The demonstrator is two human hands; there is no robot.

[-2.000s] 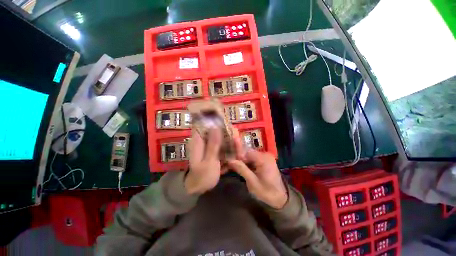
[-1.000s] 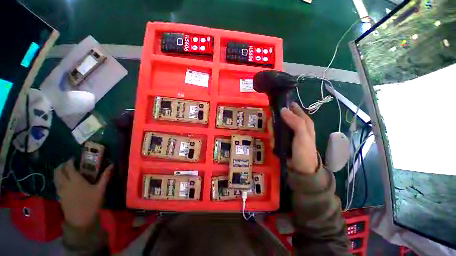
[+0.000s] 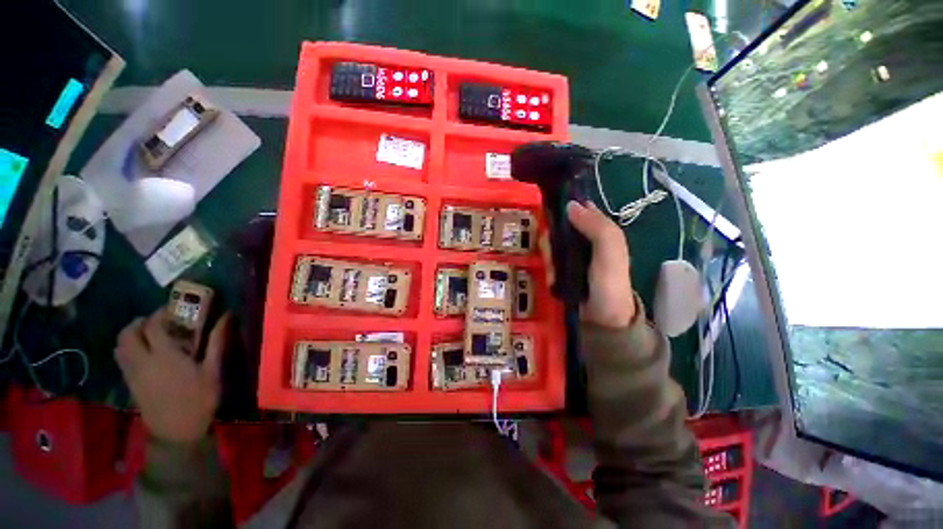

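My right hand is closed round the handle of a black barcode scanner, held upright over the right edge of the red phone tray. My left hand is round the lower part of a gold-tan phone on the bench left of the tray. A white USB cable is plugged into another gold-tan phone lying across the two lower right compartments. Several back-up phones lie in the lower compartments. Two face-up black phones lie in the top row, above barcode labels.
A left monitor and right monitor flank the bench. A white mouse lies at right. A sample phone lies on a white sheet, with a small labelled bag below. More phone trays stand low at right.
My hands have left the phone above the tray. My right hand took up the scanner, and my left went to the left phone. A cabled phone now lies across the lower right compartments.
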